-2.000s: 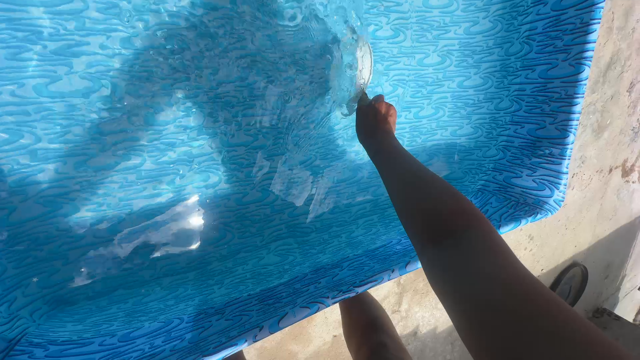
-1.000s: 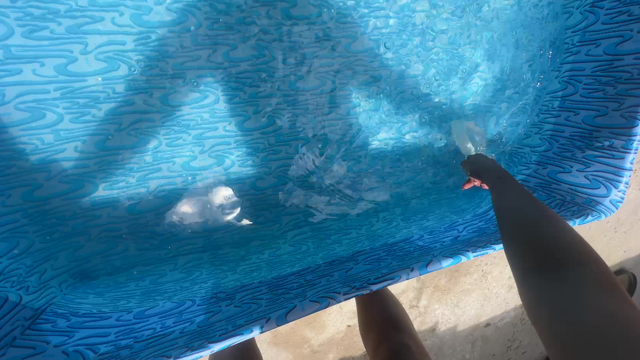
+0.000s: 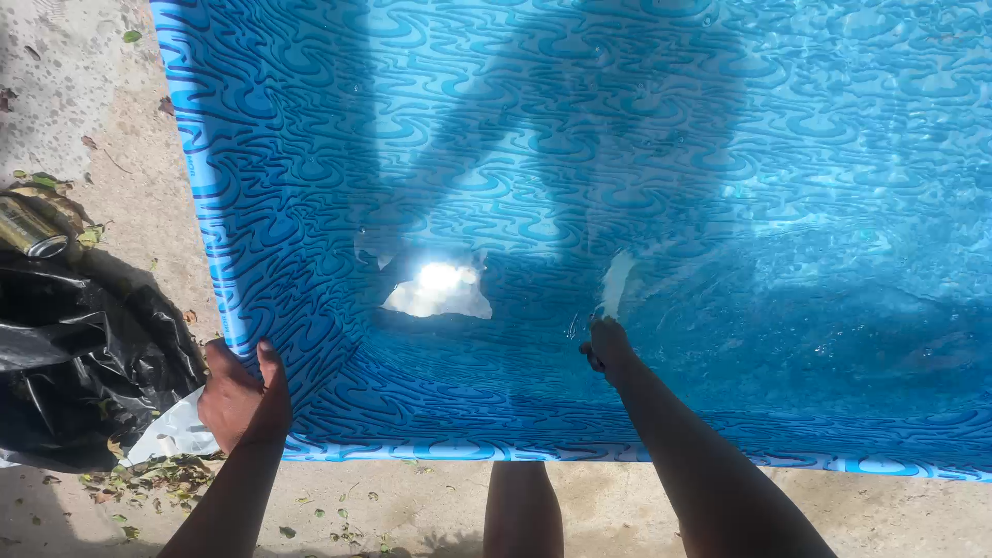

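A blue patterned pool (image 3: 465, 449) with water in it fills most of the head view. My left hand (image 3: 246, 395) grips the pool's rim at the near left corner, thumb on the inner side and fingers over the outside. Toward the middle, at the water, my right hand (image 3: 608, 346) is closed on a pale, flat object (image 3: 618, 285) that lies under the surface and points away from me; its exact kind cannot be told. Bright sunlight glares off the water left of it, and my shadow falls across the pool.
Left of the pool, a black plastic bag (image 3: 85, 349) and a translucent white plastic piece (image 3: 174, 430) lie on the concrete ground (image 3: 132, 194). A gold-coloured can (image 3: 31, 229) rests above the bag. Dry leaves (image 3: 155, 480) are scattered near the corner. My leg (image 3: 523, 511) stands beside the near wall.
The view has shifted far toward the pool's left corner. My left hand, not visible in the earlier frames, now holds the rim. My right hand still holds the pale object in the water.
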